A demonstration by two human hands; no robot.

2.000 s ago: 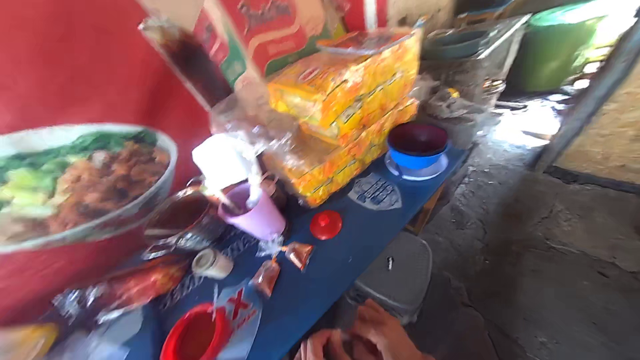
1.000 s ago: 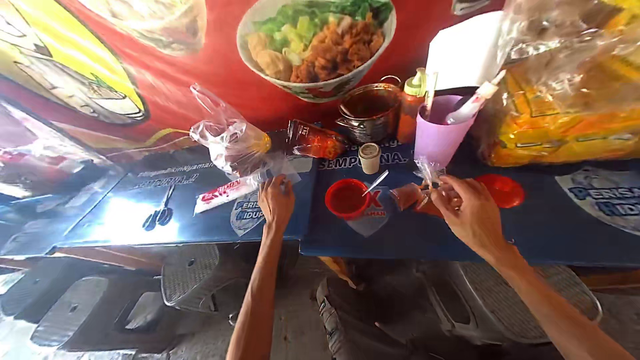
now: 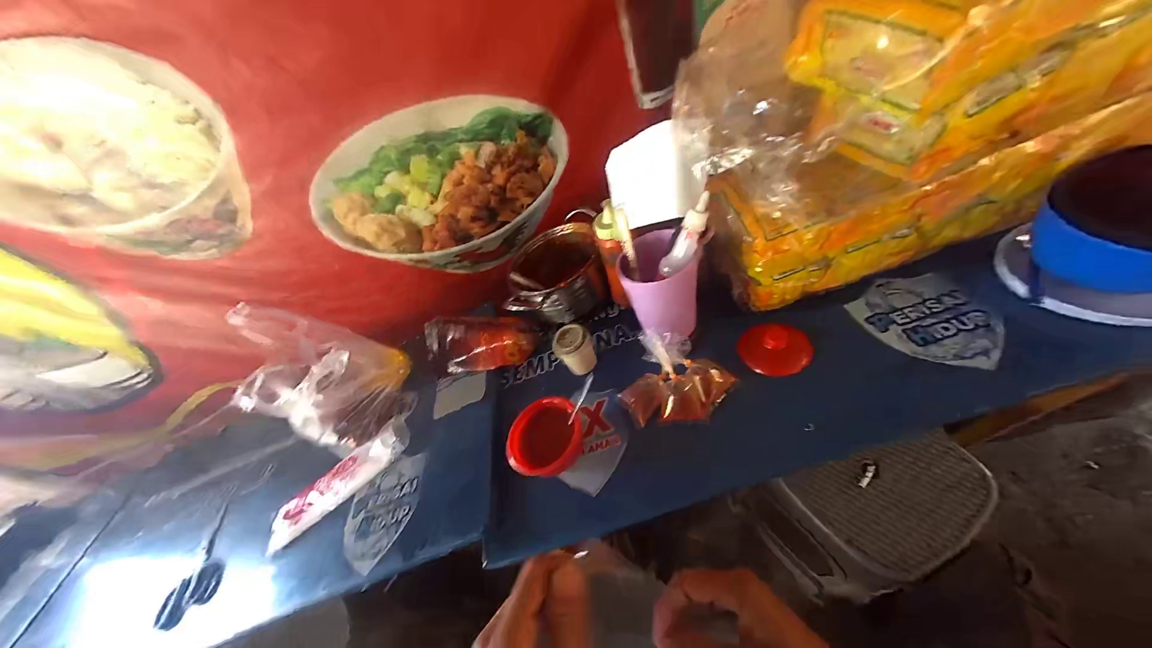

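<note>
My left hand [image 3: 544, 601] and my right hand [image 3: 720, 607] are low in the view, in front of the blue table's edge. A clear plastic piece, probably a small bag, spans between them; its lower part is out of view. Beyond my hands, a red bowl [image 3: 545, 437] of dark red sauce stands on the table with a spoon [image 3: 581, 398] in it. To its right lie several small tied bags of red sauce [image 3: 679, 392], beside a red lid [image 3: 775, 349]. A small pale cup [image 3: 574, 349] stands behind the bowl.
A metal pot [image 3: 558, 274], a pink cup [image 3: 661, 292] with bottles and stacked yellow packages [image 3: 846, 225] stand at the back. A blue bowl [image 3: 1093, 229] is far right. Left lie plastic bags [image 3: 315, 373], a printed packet [image 3: 337, 486] and scissors [image 3: 191, 594]. A stool [image 3: 891, 504] is below.
My hands have drawn back from the table to its near edge. My right hand has left the small sauce bags, and clear plastic now shows between my hands.
</note>
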